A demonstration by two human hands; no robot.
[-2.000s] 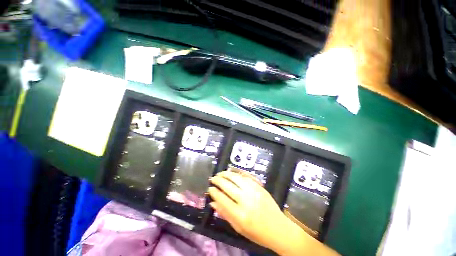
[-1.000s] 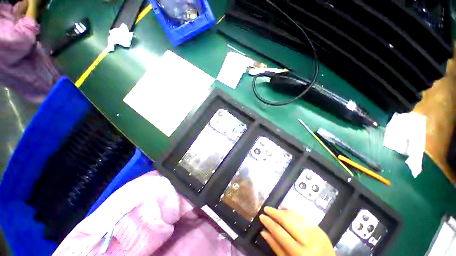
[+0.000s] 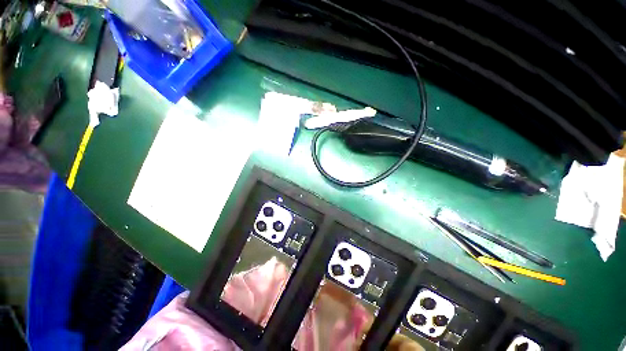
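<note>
A black phone tray (image 3: 237,212) lies at the bottom of the view. Open-back phones lie in its slots, each with a pale camera block and round lenses at the top: the left phone (image 3: 257,274), the second phone (image 3: 340,301), the third phone (image 3: 430,312) and the rightmost phone (image 3: 525,344), cut off by the bottom edge. Pink and tan reflections show on the shiny backs. A small tan patch at the bottom of the third phone may be a reflection or skin; I cannot tell. Neither of my hands shows clearly.
A black electric screwdriver (image 3: 446,154), with its cable looped, lies behind the tray. Tweezers (image 3: 467,243) and a yellow-orange stick (image 3: 525,271) lie nearby. A white sheet (image 3: 189,178), a blue parts box (image 3: 168,75), white tissue (image 3: 590,199) and black stacked trays (image 3: 480,62) surround them.
The camera view has shifted and the tray appears lower. The hand that was over the third phone is no longer clearly visible. The phones remain in their slots.
</note>
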